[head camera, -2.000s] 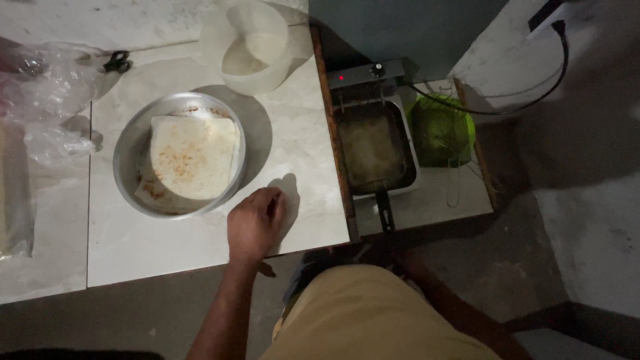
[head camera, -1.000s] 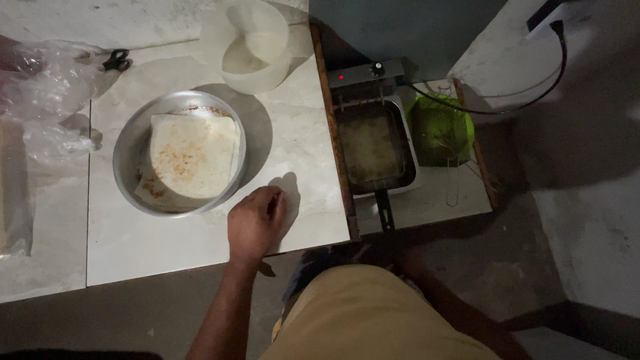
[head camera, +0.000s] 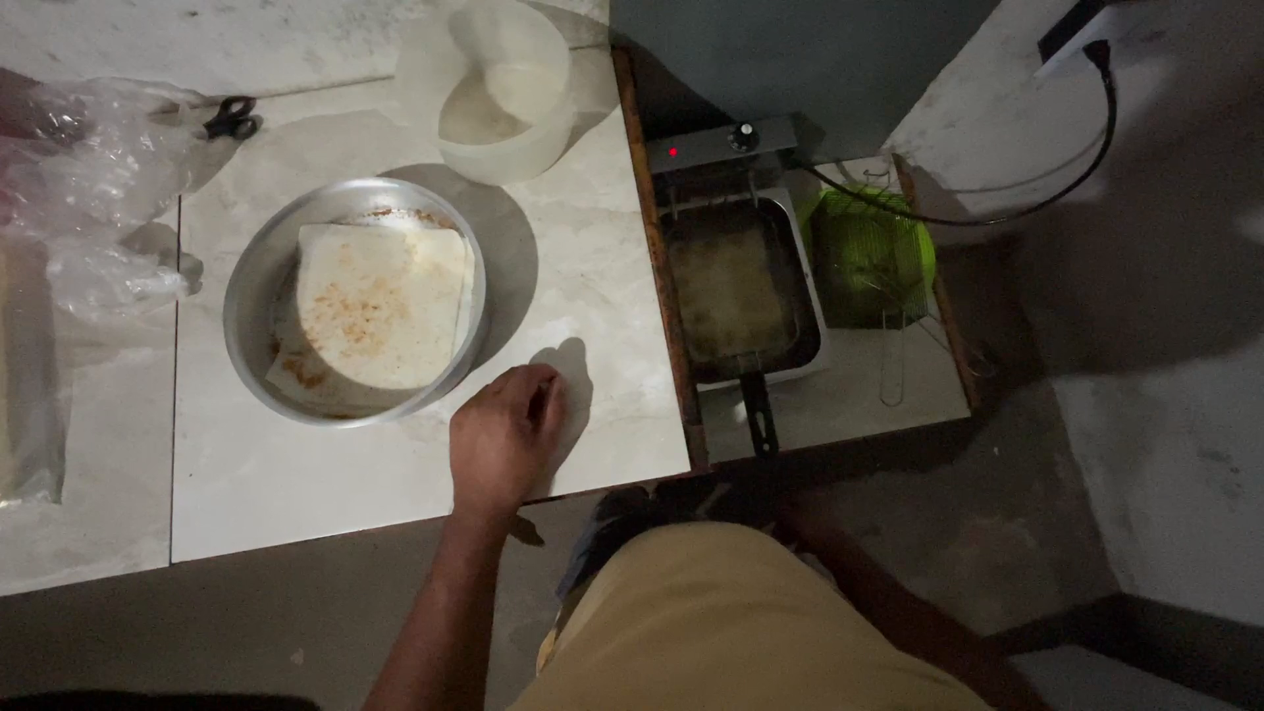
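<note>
My left hand (head camera: 506, 434) rests on the tiled counter with its fingers curled in and nothing visible in them. Beside it stands a round aluminium pan (head camera: 478, 326) lined with stained, pale paper sheets (head camera: 380, 296). My right hand (head camera: 800, 518) hangs low by my body, dark and partly hidden behind my shirt, so its fingers cannot be made out. Right of the counter, an electric deep fryer (head camera: 716, 150) shows a lit red light. Its basket, with a black handle (head camera: 758, 410), sits in cloudy, bubbling oil (head camera: 729, 286).
A translucent plastic tub (head camera: 509, 138) stands behind the pan. Black-handled scissors (head camera: 233, 118) and crumpled plastic bags (head camera: 109, 188) lie at the left. A green basket (head camera: 918, 262) with a wire strainer is right of the fryer. The fryer's power cord (head camera: 1037, 205) runs to a wall socket.
</note>
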